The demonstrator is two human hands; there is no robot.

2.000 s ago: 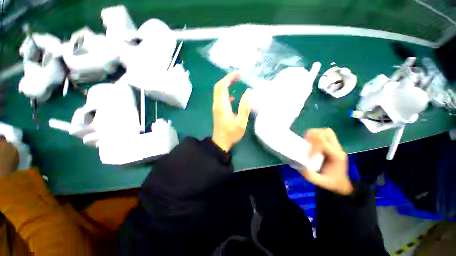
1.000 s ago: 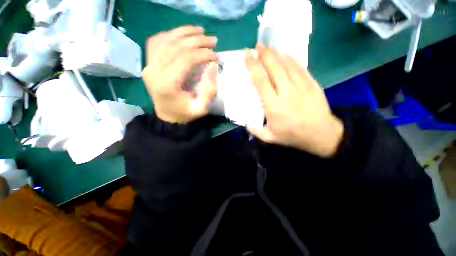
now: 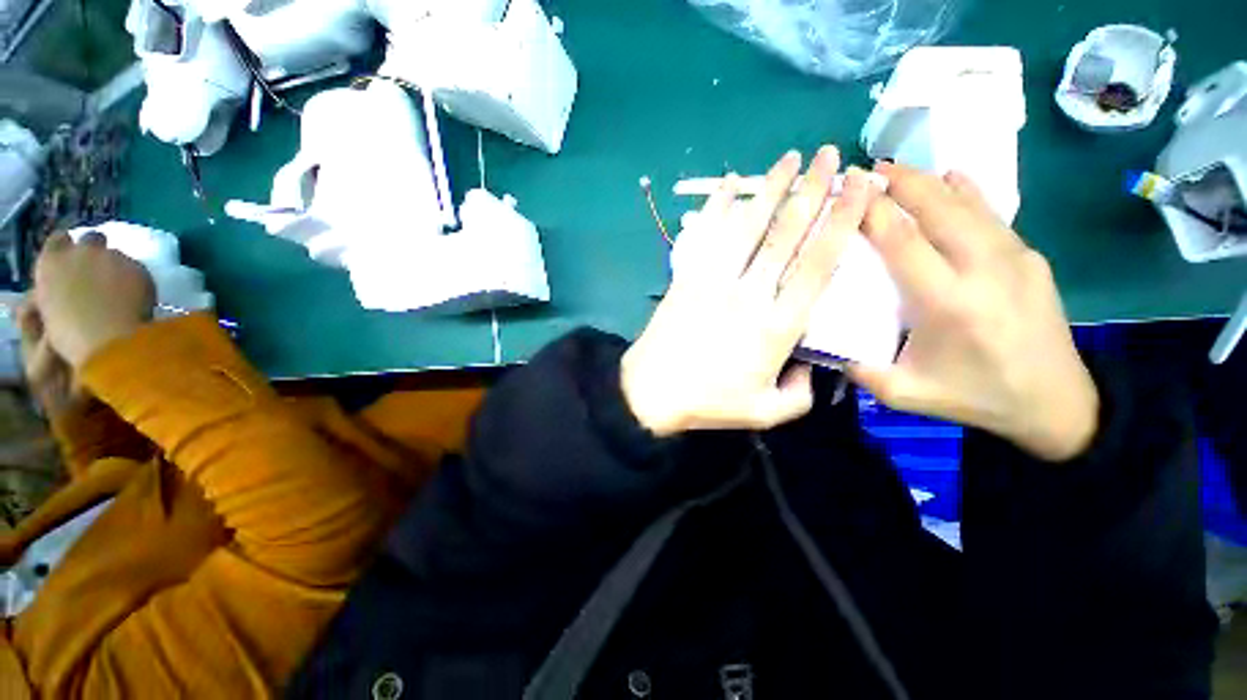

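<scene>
A white camera housing (image 3: 859, 304) lies at the bench's front edge, mostly hidden under both hands. My left hand (image 3: 739, 308) lies across its left side with fingers extended over it. My right hand (image 3: 978, 294) holds its right side, with the fingertips of both hands close together on top. A slim white antenna (image 3: 704, 186) sticks out to the left beyond my left fingers. Thin lead wires (image 3: 656, 212) with a small tip rise beside it. What lies under the fingers is hidden.
White camera assemblies (image 3: 445, 267) stand at left. A white housing part (image 3: 964, 103) lies behind my right hand. A clear plastic bag (image 3: 841, 34), a small round cup (image 3: 1116, 79) and another open housing (image 3: 1210, 178) lie farther back and right. A neighbour's orange sleeve (image 3: 233, 451) is at left.
The view has shifted, so the bench things sit farther right. My left hand has turned from the housing's left side to lie flat over it. My right hand still holds it.
</scene>
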